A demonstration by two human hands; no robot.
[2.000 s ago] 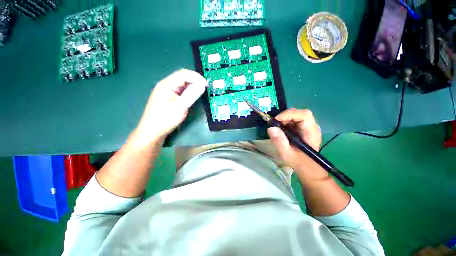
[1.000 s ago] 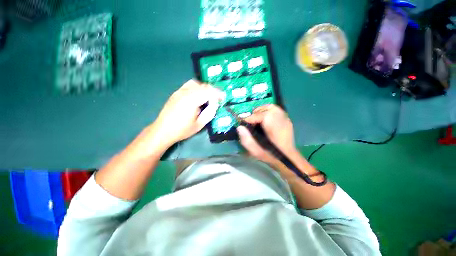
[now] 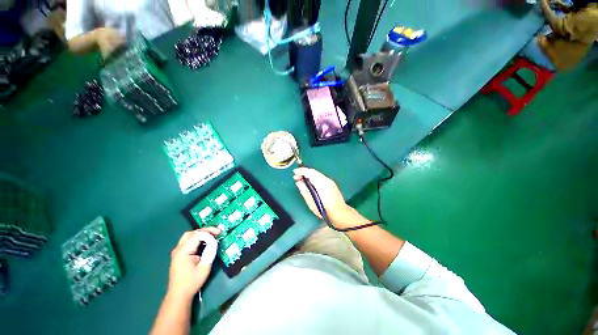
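The green PCB panel (image 3: 235, 214) with nine white rectangles lies on the black square pallet (image 3: 279, 226) near the bench's front edge. My left hand (image 3: 190, 258) is at the panel's near left edge, white covering on its fingers; a thin strand hangs below it, and its fingertips touch or nearly touch the panel. My right hand (image 3: 322, 195) is closed around the black handle of the soldering iron (image 3: 313, 194). The iron's tip is at the small round tub (image 3: 280, 149), which is silvery inside with a yellowish rim.
PCB panels lie beyond (image 3: 199, 156) and left (image 3: 92, 260) of the pallet. Stacked panels (image 3: 139, 85) and dark component piles (image 3: 199, 49) are at the far side. A smartphone (image 3: 326, 114) stands beside the iron stand (image 3: 375, 98); the cord hangs over the edge. Other people are across the bench.
The view has swung right and shows more of the far bench. My right hand has moved the iron off the panel to the tub. My left hand has moved back towards the panel's near left edge.
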